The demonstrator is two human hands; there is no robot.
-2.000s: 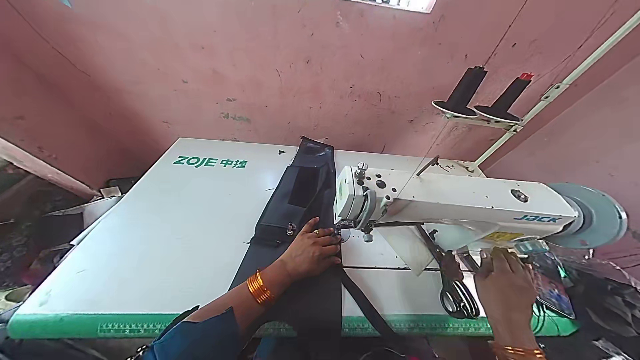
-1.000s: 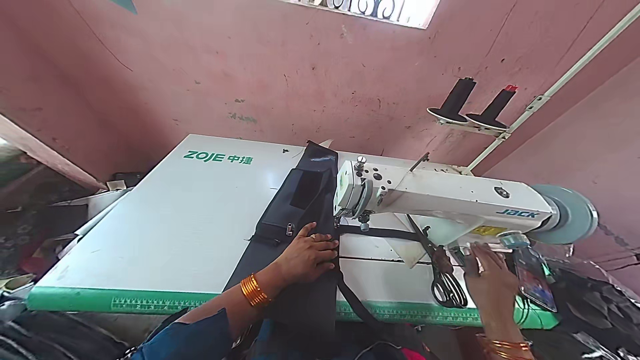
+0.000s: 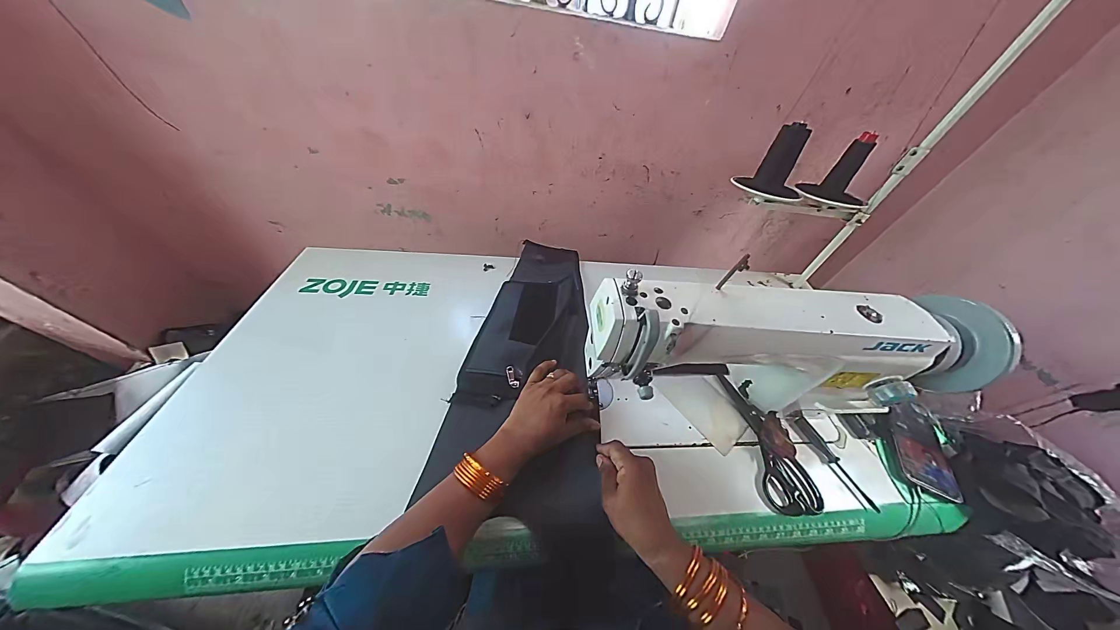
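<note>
A dark fabric piece [image 3: 490,437] with a pocket panel and a zipper pull [image 3: 513,376] lies lengthwise across the sewing table, its right edge under the head of a white Jack sewing machine [image 3: 744,332]. Flat on the fabric, just left of the presser foot area, rests my left hand [image 3: 551,409], fingers slightly spread. My right hand [image 3: 632,490] pinches the fabric's right edge between thumb and finger, nearer to me than the needle. The needle itself is hidden. A dark strap [image 3: 691,369] runs behind the needle area to the right.
Black-handled scissors [image 3: 774,464] lie right of the machine head, beside a thin pointed tool [image 3: 836,464] and a phone [image 3: 926,459]. Two black thread cones [image 3: 781,162] stand on a holder behind. Dark scraps [image 3: 1024,507] are heaped at the right. The table [image 3: 236,411] has a green edge.
My right hand has moved left from beside the scissors and phone to the fabric's right edge, and now pinches it. My left hand has stayed on the fabric.
</note>
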